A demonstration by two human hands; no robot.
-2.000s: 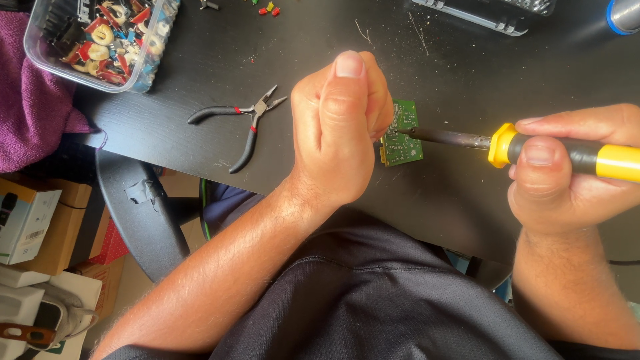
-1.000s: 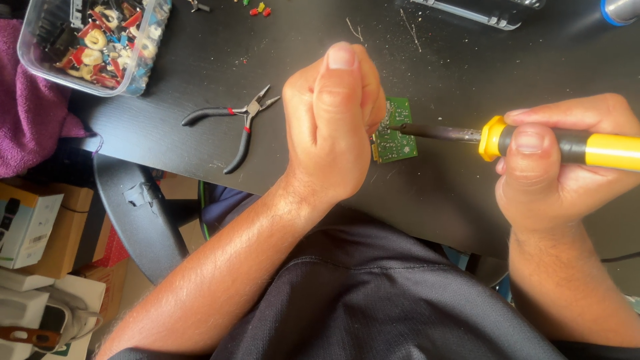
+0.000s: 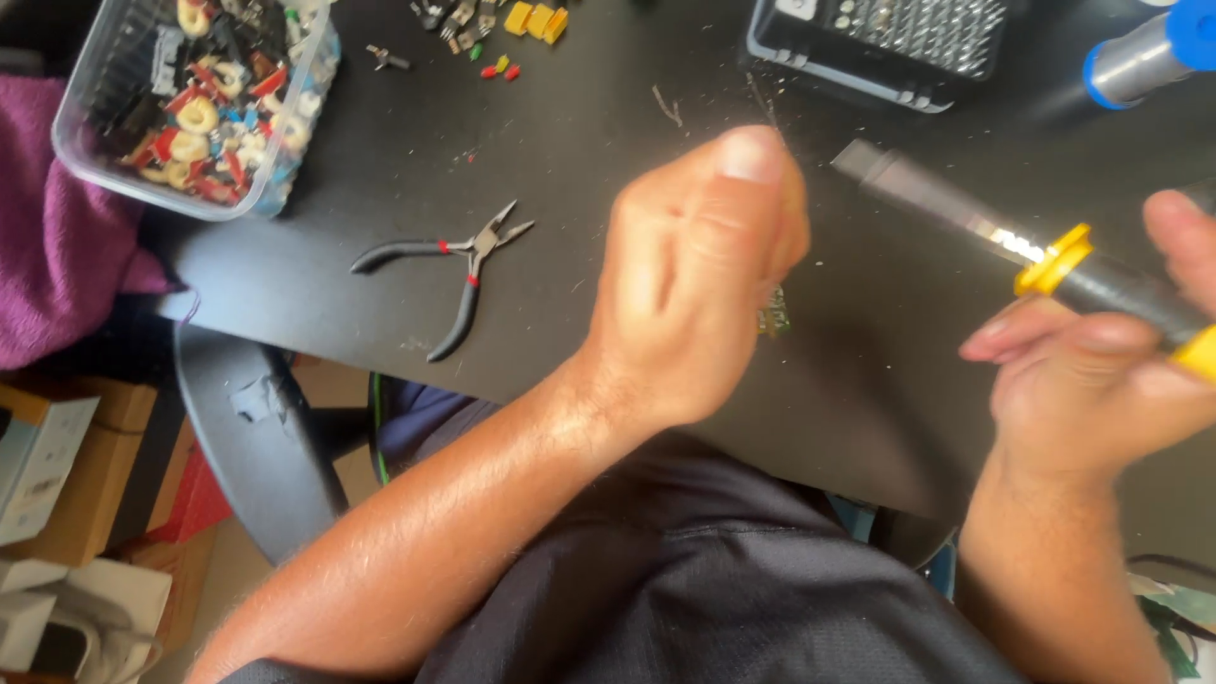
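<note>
My left hand (image 3: 698, 275) is closed in a fist over the table, thumb on top. A small piece of green circuit board (image 3: 777, 312) shows at its right edge; the fist hides the rest, and what the fingers grip is hidden too. On the right, my right hand (image 3: 1092, 370) holds a yellow and black soldering iron (image 3: 1116, 290), blurred, its broad metal shaft pointing up and left, apart from the board. Pliers with black handles (image 3: 483, 245) lie with their jaws apart, left of my left hand.
A clear plastic tub (image 3: 71, 142) of electronic parts stands at upper left, near a purple cloth (image 3: 47, 218). Small yellow connectors (image 3: 537, 21) lie at the top. A black case of bits (image 3: 855, 71) and a blue-ended metal cylinder (image 3: 1135, 71) are at upper right.
The soldering iron has come away from the circuit board and now points up and left. My right hand has turned, its fingers spread more. The board, mostly in sight before, is now largely behind my left fist.
</note>
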